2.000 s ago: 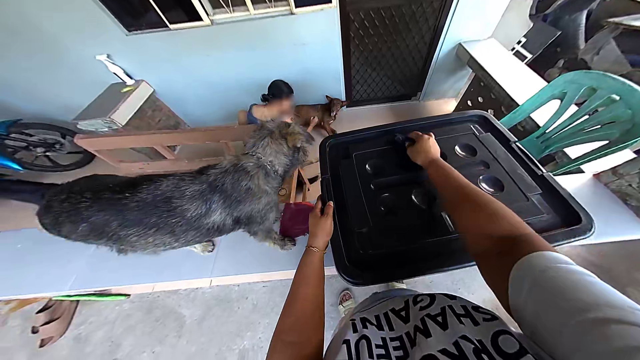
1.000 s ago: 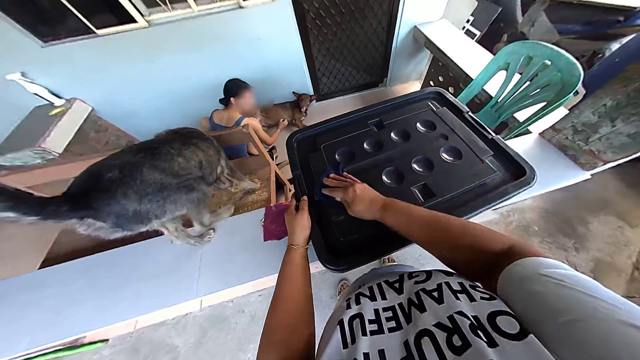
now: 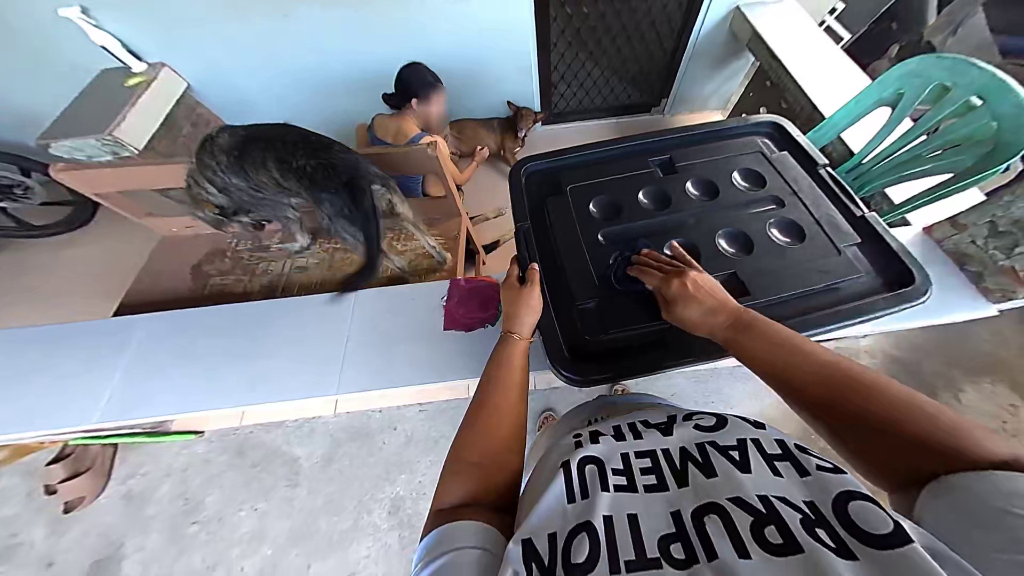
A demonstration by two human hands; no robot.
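A large black plastic storage-box lid (image 3: pixel 720 320) with round bumps and a raised rim lies in front of me, at the tiled ledge. My left hand (image 3: pixel 522 300) grips its left edge, thumb on the rim. My right hand (image 3: pixel 680 290) rests on the lid's face left of centre, fingers pressed on a dark cloth (image 3: pixel 624 270) that is mostly hidden under and beside the fingertips. A folded maroon cloth (image 3: pixel 472 304) lies on the ledge just left of my left hand.
A shaggy grey dog (image 3: pixel 280 172) stands in a low wooden frame (image 3: pixel 120 180) at left. Beyond it a person (image 3: pixel 408 132) sits beside a brown dog (image 3: pixel 488 136). A green plastic chair (image 3: pixel 936 136) is at right. Brown slippers (image 3: pixel 80 476) lie below the tiled ledge (image 3: pixel 240 352).
My right hand has moved across the lid from its far part toward its left side. The grey dog has turned around and now stands inside the wooden frame. My left hand still holds the lid's edge.
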